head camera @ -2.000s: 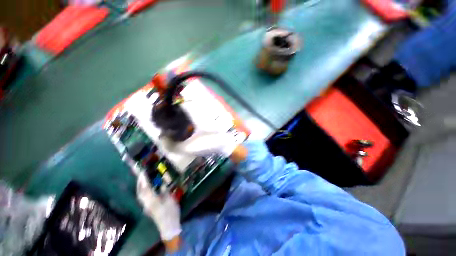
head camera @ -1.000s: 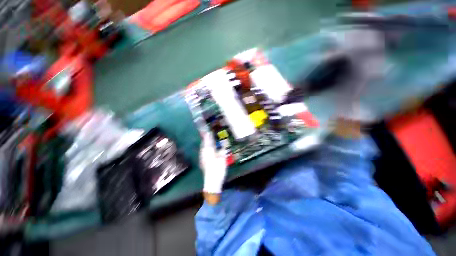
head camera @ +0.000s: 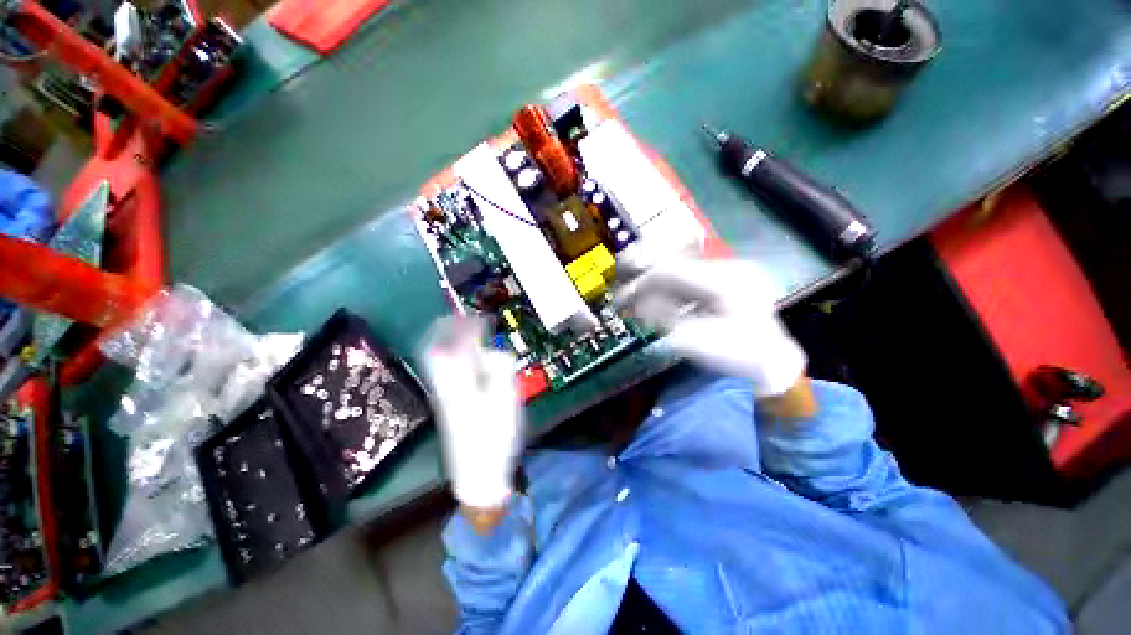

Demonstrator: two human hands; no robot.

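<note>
The green power board (head camera: 496, 267) lies parts side up on the red-orange pad (head camera: 692, 208). Two long white heat sinks (head camera: 527, 242) run along it, with a yellow-and-brown transformer (head camera: 590, 270) between them and an orange coil (head camera: 547, 149) at its far edge. My gloved left hand (head camera: 476, 403) is at the board's near left corner. My gloved right hand (head camera: 719, 316) is blurred over the near right corner; whether either hand grips anything is unclear. The black electric screwdriver (head camera: 794, 196) lies on the bench right of the board.
Two black parts trays (head camera: 347, 403) with small silvery bits stand left, beside crumpled clear bags (head camera: 186, 422). A tin can (head camera: 872, 56) holding a brush stands at back right. A black bin with red lining (head camera: 1023, 335) is at right. Red frames with boards (head camera: 124, 186) stand far left.
The screwdriver, in my right hand over the board two seconds ago, now lies on the bench, let go. My right hand has come back to the board. My left hand stays near the board's left corner.
</note>
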